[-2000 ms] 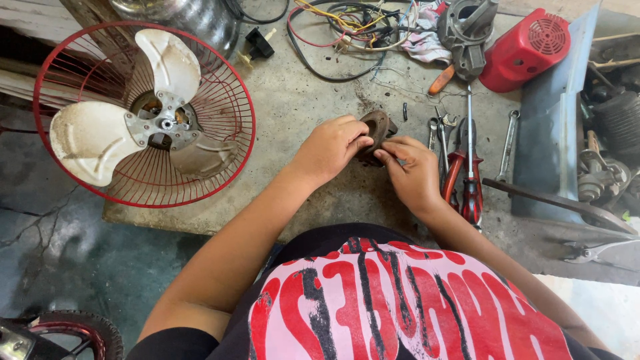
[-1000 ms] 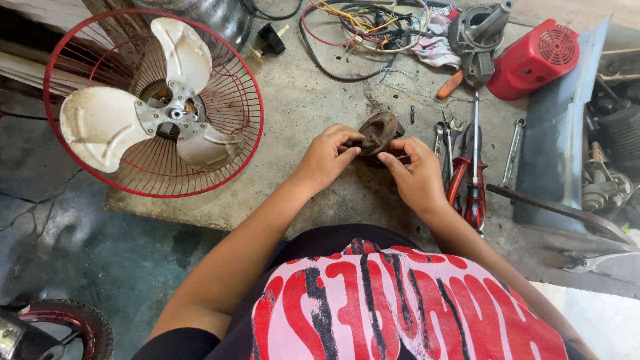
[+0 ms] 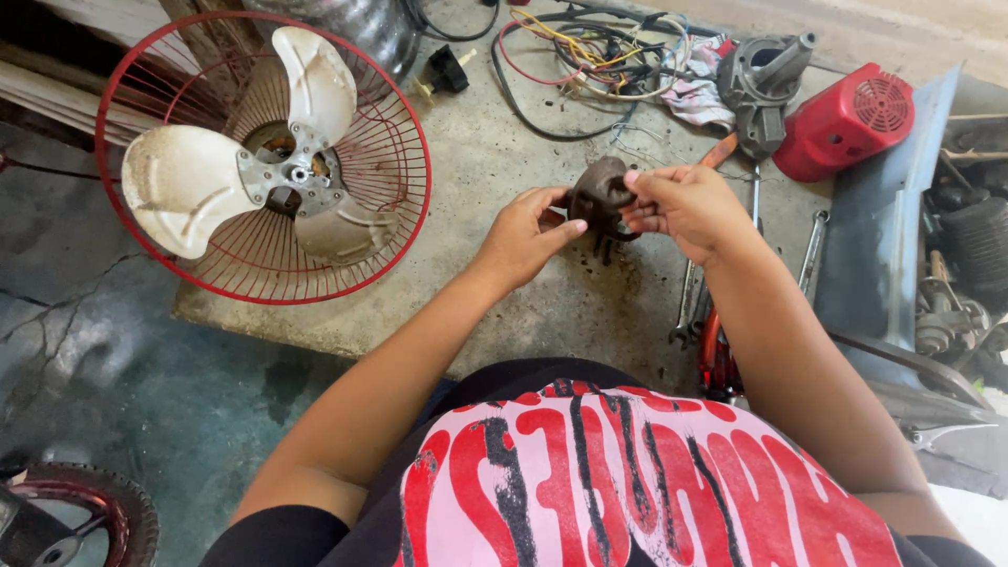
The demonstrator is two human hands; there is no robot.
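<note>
Both my hands are on a dark brown, grimy metal part (image 3: 597, 193) with a rounded, hollow top, at the middle of the concrete slab. My left hand (image 3: 529, 236) grips its left side with the thumb in front. My right hand (image 3: 687, 206) pinches its upper right edge between thumb and fingers, and the other fingers curl near a ring-like opening lower down. Short dark prongs show beneath the part. Its underside and the side behind my fingers are hidden, so I cannot tell whether it is one piece or several.
A fan with pale blades (image 3: 185, 185) and a red wire guard (image 3: 429, 165) lies left. Tangled wires (image 3: 598, 51), a grey metal housing (image 3: 760, 90) and a red vented cover (image 3: 854, 122) lie at the back. Wrenches (image 3: 811, 252) and red-handled pliers (image 3: 711, 346) are right, beside a blue-grey bin (image 3: 866, 260).
The metal part has been tipped between my hands, and its rounded top now faces differently. My right hand has moved up onto its upper right edge.
</note>
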